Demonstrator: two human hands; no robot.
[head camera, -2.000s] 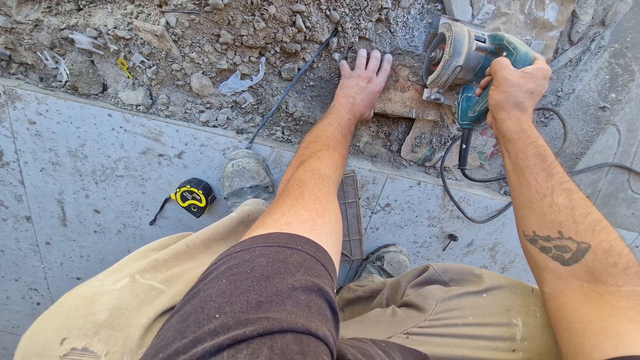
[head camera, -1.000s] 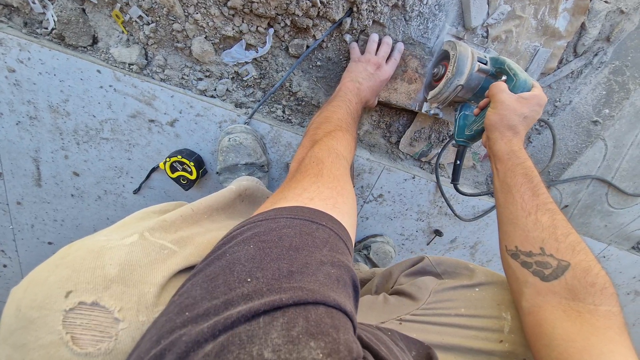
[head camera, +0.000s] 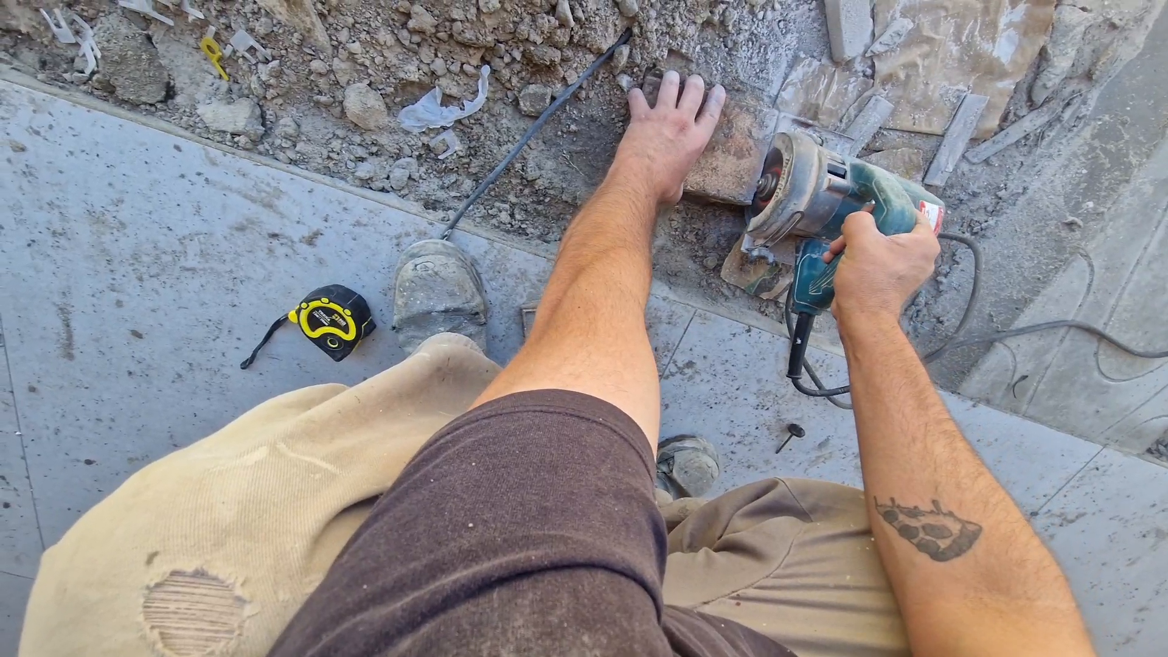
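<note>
My right hand (head camera: 883, 266) is closed around the teal handle of a corded circular saw (head camera: 835, 196), at the upper right. The saw's round metal guard is at the right end of a dusty reddish-brown slab (head camera: 733, 155); whether the blade touches it cannot be told. Flat on the left part of that slab lies my left hand (head camera: 671, 128), fingers spread and pointing up the view. A power cord (head camera: 976, 339) runs from the saw's handle toward the right edge. Part of the slab is hidden under my left hand.
Rubble and soil (head camera: 365, 105) border the grey paving slabs (head camera: 164, 228). A black and yellow tape measure (head camera: 330, 321) lies left of my shoe (head camera: 441, 290). A dark cable (head camera: 538, 128) rises from the rubble. Cut strips (head camera: 955, 139) lie on brown paper at upper right. A dark screw or nail (head camera: 791, 436) is near my other shoe.
Two seconds ago the saw was tilted, with its guard higher by the slab; its body now lies lower, slanting down to the right. My left hand stays on the slab. The view has shifted.
</note>
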